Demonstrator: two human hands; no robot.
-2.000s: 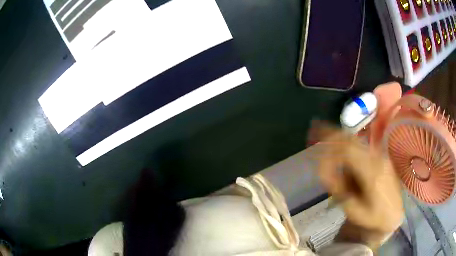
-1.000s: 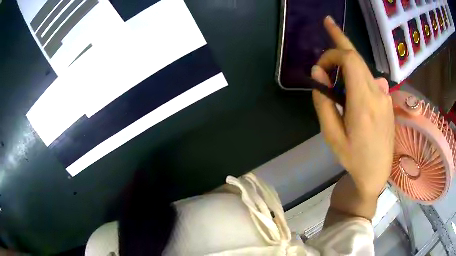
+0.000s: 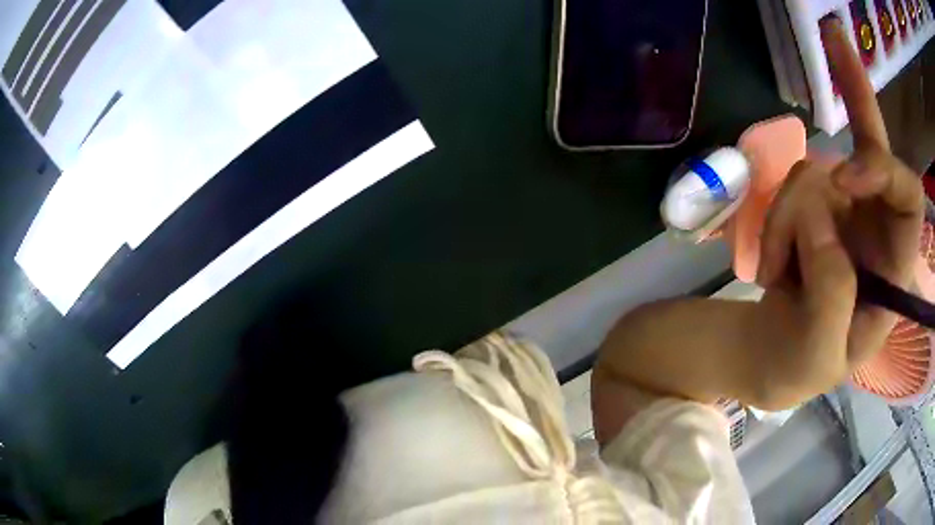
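Observation:
My right hand [image 3: 830, 256] is at the right, with its index finger pointing up over the near corner of the white parts tray [image 3: 795, 62]. Whether the fingertip touches a part cannot be told. A thin black tool [image 3: 897, 299], seemingly tweezers, is held in the curled fingers, its end pointing right. The smartphone [image 3: 627, 77] lies with its dark screen up at the top, left of the tray. My left hand is not in view.
White release liner sheets [image 3: 256, 97] with a black band lie at the left, a striped sheet [image 3: 67, 51] above them. A small white-and-blue bottle [image 3: 707, 188] stands beside the salmon-pink fan [image 3: 895, 361], which my right hand partly covers.
My right hand has moved from over the smartphone screen to the right, to the parts tray, still with the black tool. The view has shifted, so the sheets sit further left.

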